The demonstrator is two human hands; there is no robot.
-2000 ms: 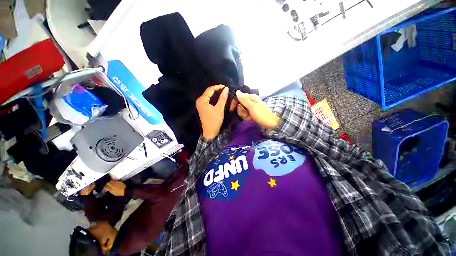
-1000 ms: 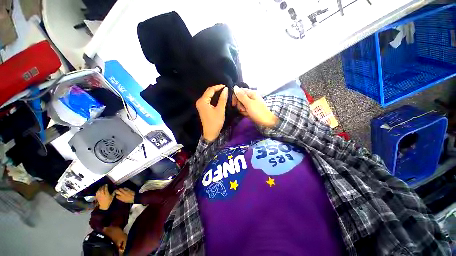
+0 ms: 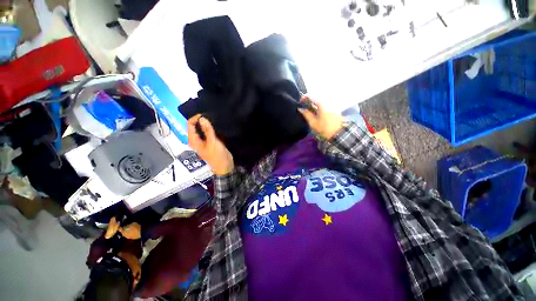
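Observation:
A black garment (image 3: 247, 100) lies on the white table's edge and hangs toward my lap, with two rounded black lobes beyond my hands. My left hand (image 3: 208, 144) holds its left side, fingers curled at the edge. My right hand (image 3: 320, 117) pinches its right side between thumb and fingers. The cloth between my hands is spread out. Its folds and seams are hard to tell, black on black.
The white table (image 3: 329, 64) bears small dark items at the back. Blue crates (image 3: 455, 106) stand on the floor at right. A grey vented machine cover (image 3: 132, 163) and a red case (image 3: 44, 72) are at left. A person in maroon (image 3: 176, 253) is at lower left.
My hands, close together before, have moved apart to the two sides of the black garment, spreading it. The view has shifted slightly. The other person's head and hands have moved.

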